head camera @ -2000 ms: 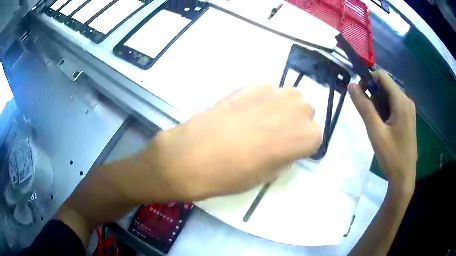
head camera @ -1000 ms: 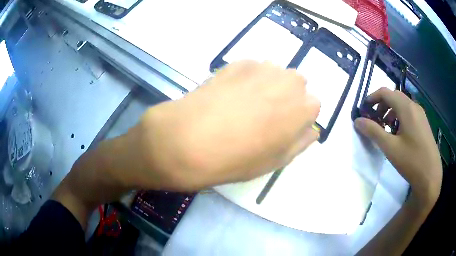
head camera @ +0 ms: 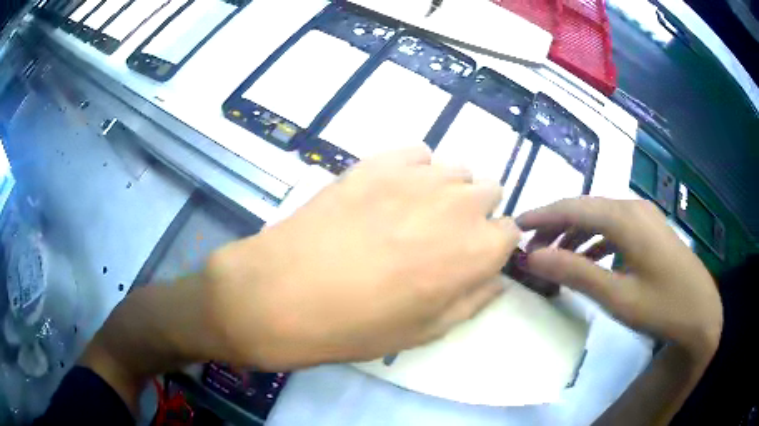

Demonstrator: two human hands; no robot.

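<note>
Several black phone middle frames lie side by side on the white infeed belt. The leftmost of the near group shows orange spots at its lower end. My left hand is palm down over the lower ends of the middle ones; its fingertips are hidden, so its grip cannot be told. My right hand has thumb and fingers at the lower end of the rightmost phone middle frame, which lies against its neighbour. The cream guide plate shows below my hands.
A red plastic tray lies beyond the belt. The green line conveyor with dark frames runs at the right. A grey metal rail borders the belt at left. A smartphone and red cable are below my left wrist.
The rightmost frame, held apart in my right hand a second ago, now lies against the others. My right hand has moved left beside my left hand. More frames show in the near row.
</note>
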